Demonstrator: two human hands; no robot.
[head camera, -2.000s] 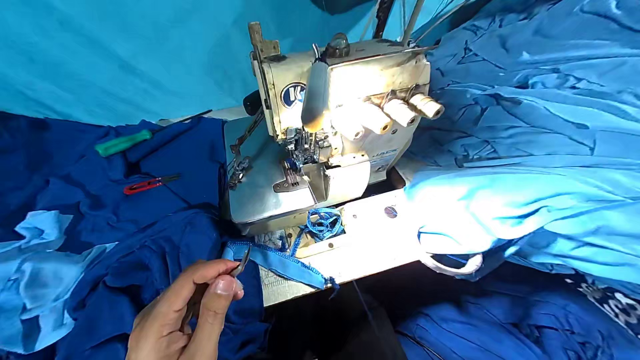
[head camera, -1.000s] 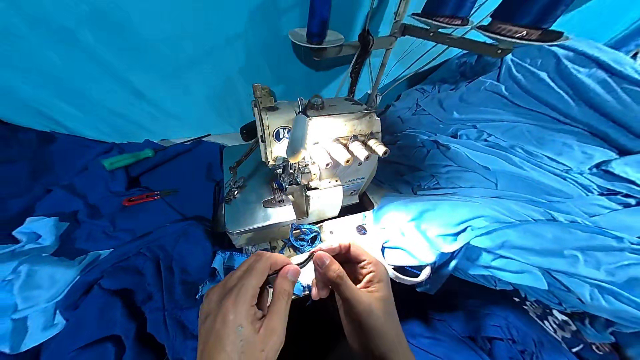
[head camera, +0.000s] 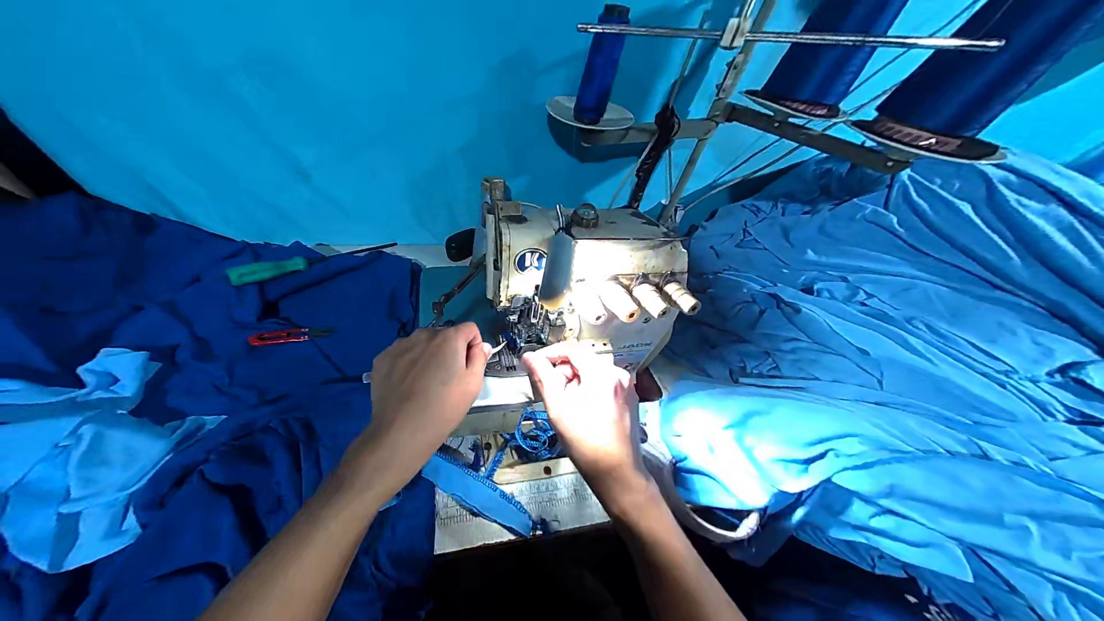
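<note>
A Jack overlock sewing machine stands in the middle, its lamp light falling on the needle area. My left hand is at the left of the presser foot, curled around a slim metal tool, probably tweezers, whose tip points at the needle area. Just right of the foot, my right hand has thumb and fingers pinched together; whether thread is between them is too small to tell. Below the hands lie a tangle of blue thread chain and a blue fabric strip with overlocked edges.
Dark blue cloth covers the left side, with a green-handled screwdriver, red thread snips and light blue scraps on it. Lighter blue fabric is heaped at right. Blue thread cones stand on the rack above.
Both hands have moved from in front of the machine up to its needle area and are now apart. Two seconds ago only my left hand was in view, by the fabric strip. The view has shifted upward.
</note>
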